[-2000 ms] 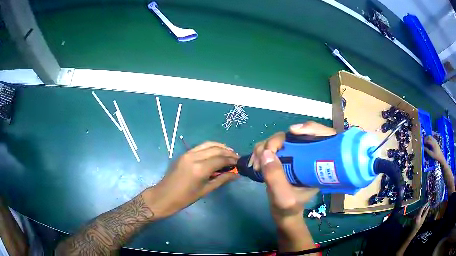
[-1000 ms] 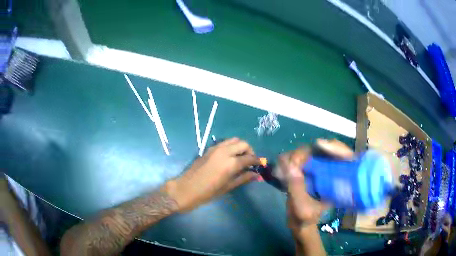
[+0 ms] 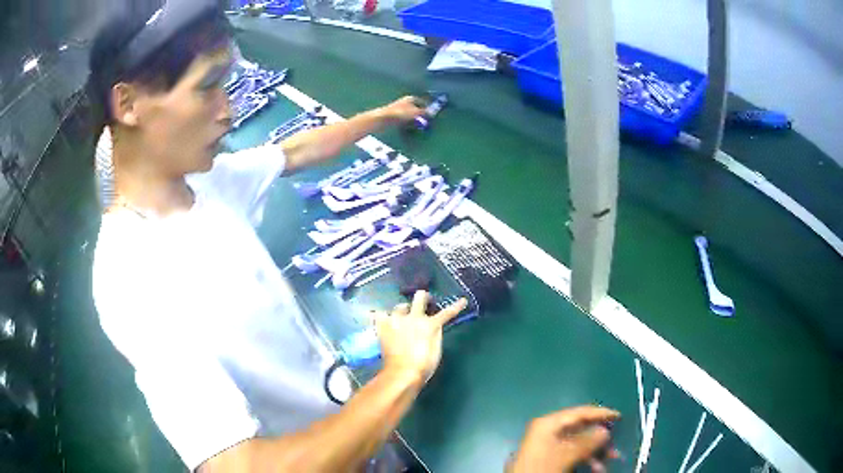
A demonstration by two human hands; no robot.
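Note:
My left hand [image 3: 564, 442] is at the bottom edge, cut off by it, with its fingers loosely bent and apart. I see no clear object in it; a small dark spot by the fingertips is too blurred to name. Thin white strips [image 3: 649, 430] lie on the dark green bench just right of it, and more [image 3: 695, 445] lie further right. My right hand, the blue electric screwdriver and the orange jig are out of the picture.
A person in a white shirt [image 3: 199, 314] stands at left, arms over the bench. White-and-blue product parts [image 3: 370, 217] lie piled beside a dark printed pack [image 3: 471, 263]. A post [image 3: 592, 157] rises from the white rail [image 3: 684, 356]. Blue bins [image 3: 610, 92] stand beyond; one long part [image 3: 712, 277] lies past the rail.
The view has swung left to the other person. My right hand, the screwdriver, screw heap and cardboard tray have left the picture. My left hand is now apart from the orange jig.

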